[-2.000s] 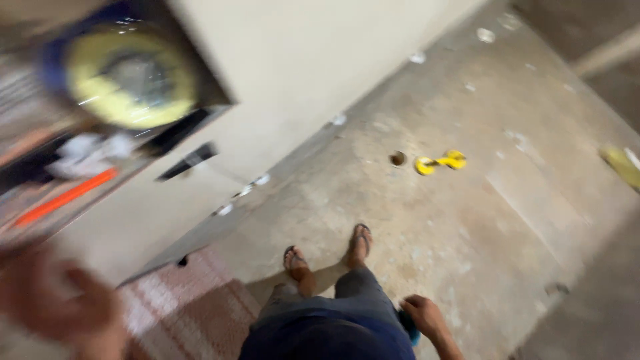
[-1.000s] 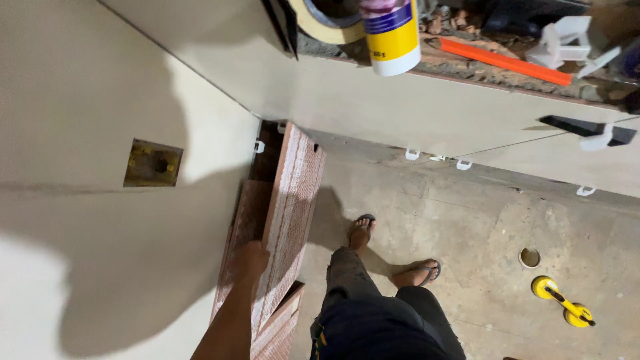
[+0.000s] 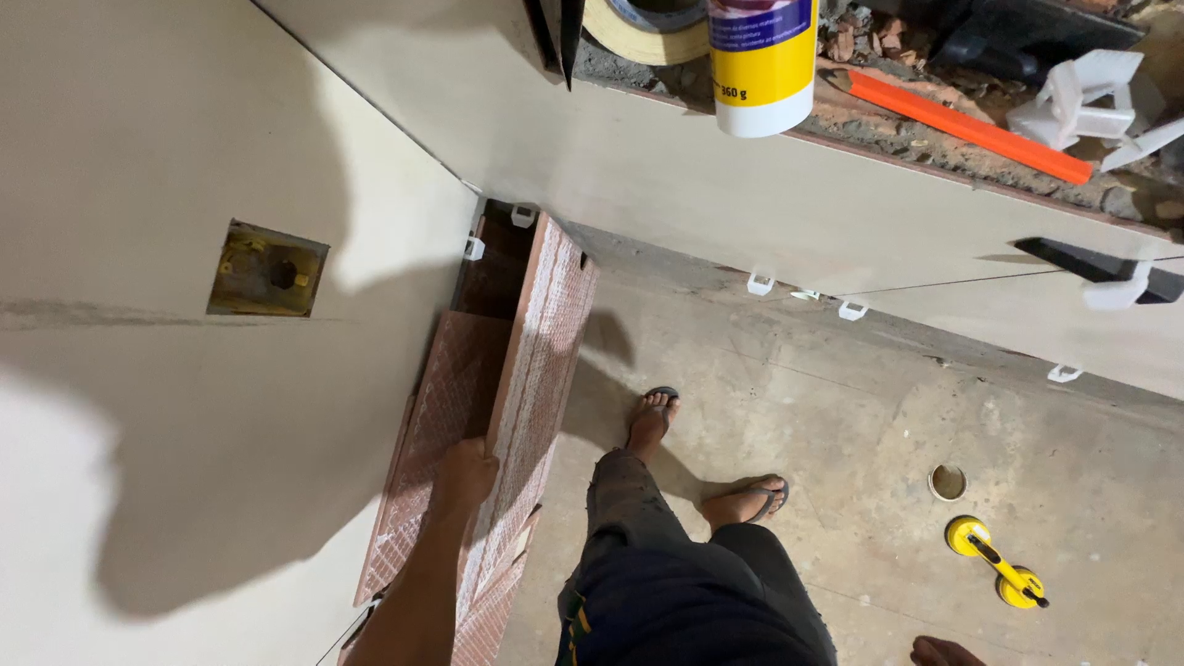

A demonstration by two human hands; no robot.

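Note:
My left hand (image 3: pixel 467 470) grips the long upper edge of a ceramic tile (image 3: pixel 546 342) with a ribbed, reddish back. The tile stands on edge, leaning out from the left wall. Behind it, against that wall, stands another reddish tile (image 3: pixel 444 379). More tile pieces (image 3: pixel 499 592) lie lower down beside the held one. My right hand (image 3: pixel 942 651) shows only in part at the bottom edge, and whether it holds anything is hidden. Above and left of it, a yellow double suction cup lifter (image 3: pixel 997 561) lies on the floor.
On the wall's ledge are a tape roll (image 3: pixel 652 37), a yellow and white bottle (image 3: pixel 763 79), an orange carpenter's pencil (image 3: pixel 971 128) and white plastic wedges (image 3: pixel 1078 102). White levelling clips (image 3: pixel 760 283) line the wall base. An electrical box (image 3: pixel 268 268) opens in the left wall. A round pipe opening (image 3: pixel 947 483) shows in the floor.
The view has swung toward the left wall since the earliest frame. My left hand, empty in the air then, is now on the tile. My right hand has moved away from my thigh.

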